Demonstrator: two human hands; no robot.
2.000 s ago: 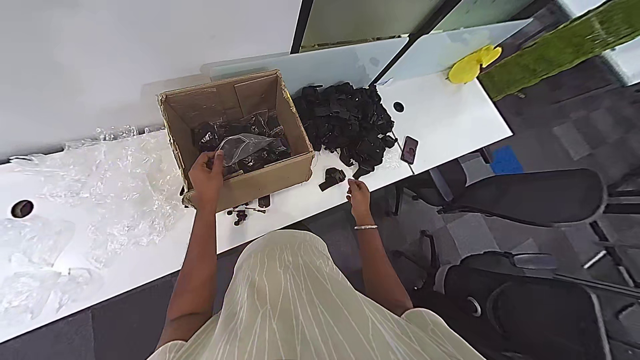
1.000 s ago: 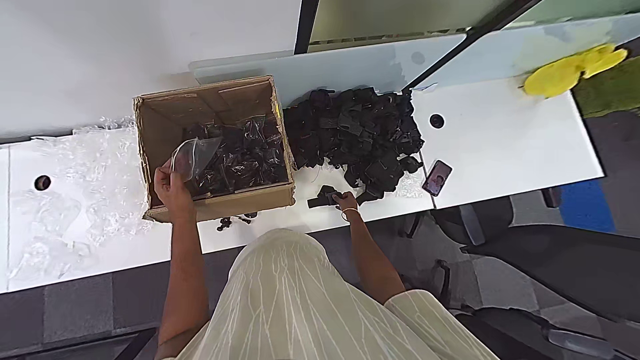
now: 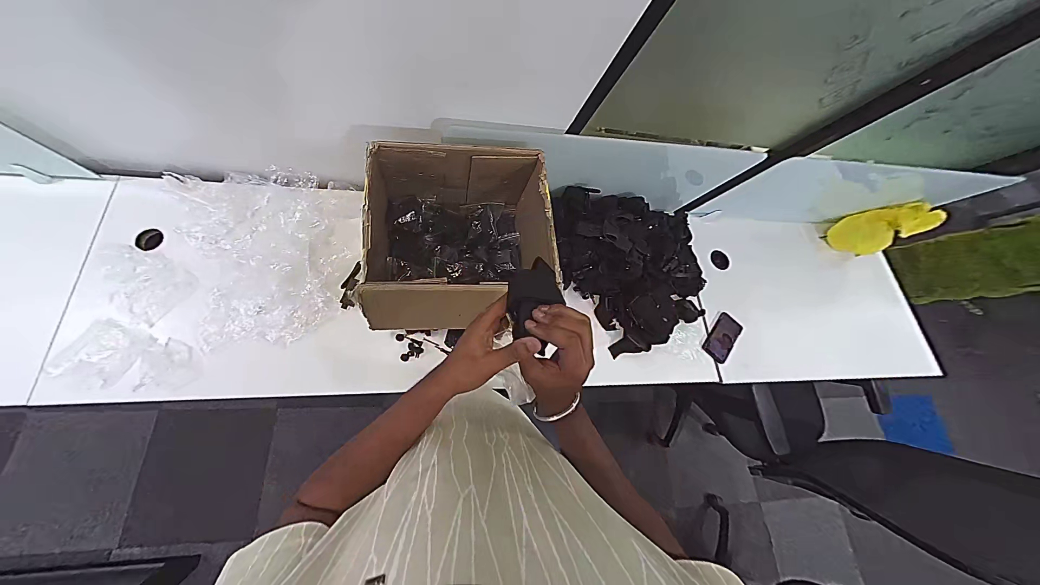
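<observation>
Both hands meet at the front right corner of an open cardboard box (image 3: 439,306). My right hand (image 3: 561,349) is closed around a black item (image 3: 532,296), whose exact kind I cannot tell. At its left side, my left hand (image 3: 483,349) touches it with thumb and fingers. A piece of clear plastic (image 3: 517,385) hangs below the hands; which hand holds it is unclear. Inside the box lie several clear bags with black items (image 3: 459,240). Right of the box is a heap of black strap-like items (image 3: 634,260).
Clear plastic bags (image 3: 252,260) are spread over the left of the white table (image 3: 829,325). Small black parts (image 3: 413,344) lie before the box. A phone (image 3: 721,337), a yellow item (image 3: 881,229) and a black office chair (image 3: 902,479) are to the right.
My left hand has left the box's left edge, where it held a clear bag, and met my right hand. My right hand has moved left from beside the heap. The view has shifted.
</observation>
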